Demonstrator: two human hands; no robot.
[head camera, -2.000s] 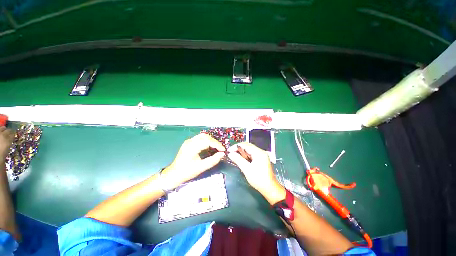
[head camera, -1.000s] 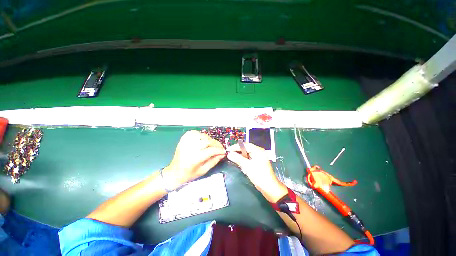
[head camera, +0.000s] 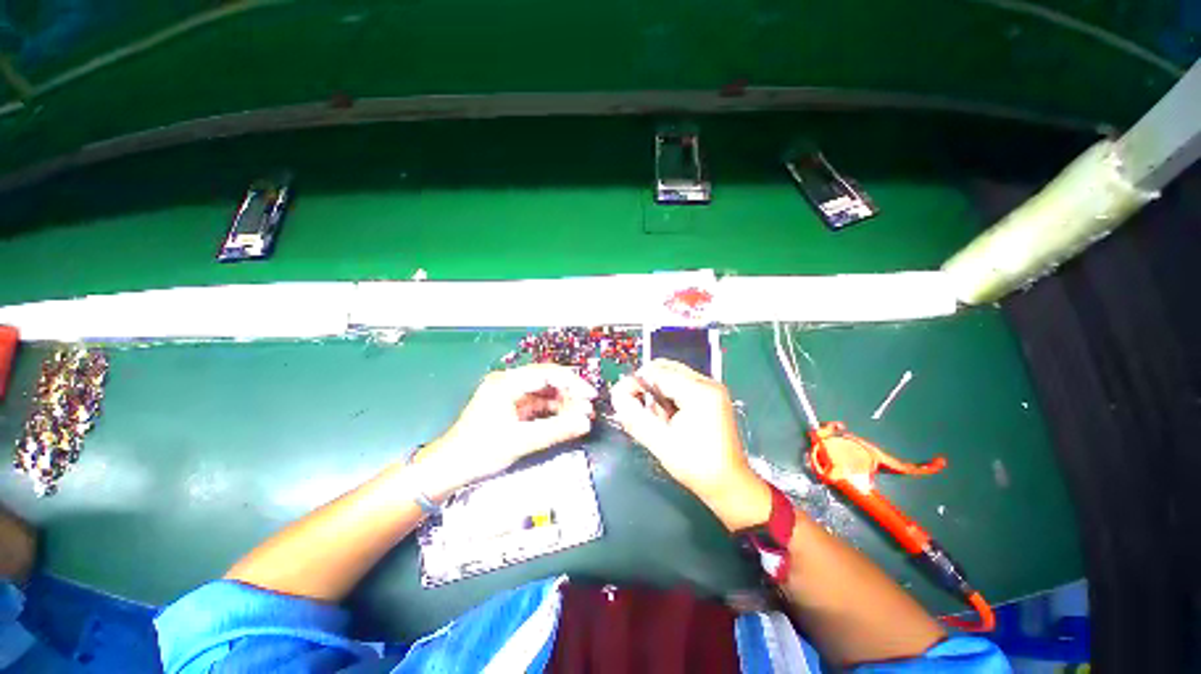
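My left hand (head camera: 520, 411) is at the near side of the pile of small dark red, black and gold parts (head camera: 576, 350), its fingers curled. My right hand (head camera: 678, 419) is just to its right, thumb and fingertips together, with a small dark thing at the fingers. The fingertips of both hands are close, a small gap between them. What either hand holds is too small to tell. A phone body (head camera: 511, 520), silvery-white inside with a small yellow detail, lies flat and tilted below my left hand. A white card with a black square (head camera: 685, 348) lies behind my right hand, partly covered.
An orange-red air blow gun (head camera: 869, 482), a white stick (head camera: 893, 395) and clear film lie to the right. A second parts pile (head camera: 62, 419) and an orange-red bin (head camera: 7, 358) are far left. Beyond the white strip (head camera: 501, 304), three phones stand on the belt. Another person's arm shows lower left.
The belt phones have shifted right. My hands have drawn slightly apart at the fingertips, and my left hand has opened a little. The other person's hand has left the far-left pile.
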